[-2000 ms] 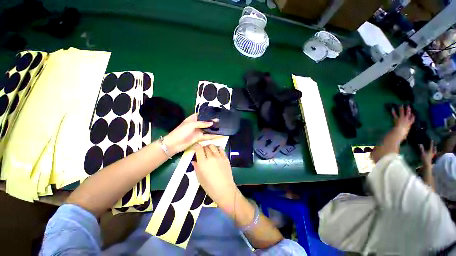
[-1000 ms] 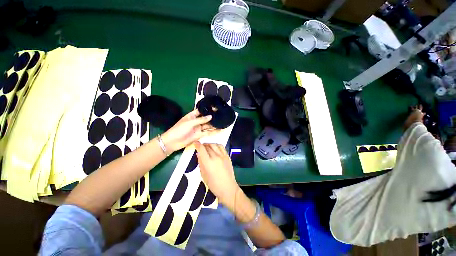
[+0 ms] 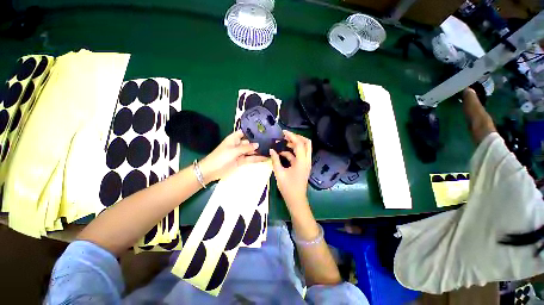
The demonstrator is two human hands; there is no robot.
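My left hand [image 3: 229, 156] holds a dark oval fan base [image 3: 260, 126] by its lower edge, its slotted side with a small yellowish spot facing up. My right hand [image 3: 292, 164] is at the base's right side, fingertips pinching a small black piece, seemingly an adhesive foot pad [image 3: 287, 156]; fingers partly hide it. Below my hands lies a narrow pad sheet [image 3: 238, 205] with black discs on the lower part and bare white backing higher up. It overhangs the bench's front edge.
A stack of pad sheets [image 3: 143, 134], release liners [image 3: 74, 131] and a dark object [image 3: 194, 131] lie left. Right are a pile of bases [image 3: 325, 119] and a pale strip stack [image 3: 386, 146]. White fan heads [image 3: 250, 25] stand across the green bench. A co-worker's arm [image 3: 479, 116] reaches in right.
The base has turned from its dark side to its slotted side. My right hand has moved up from the pad sheet to the base, with a black piece now at its fingertips.
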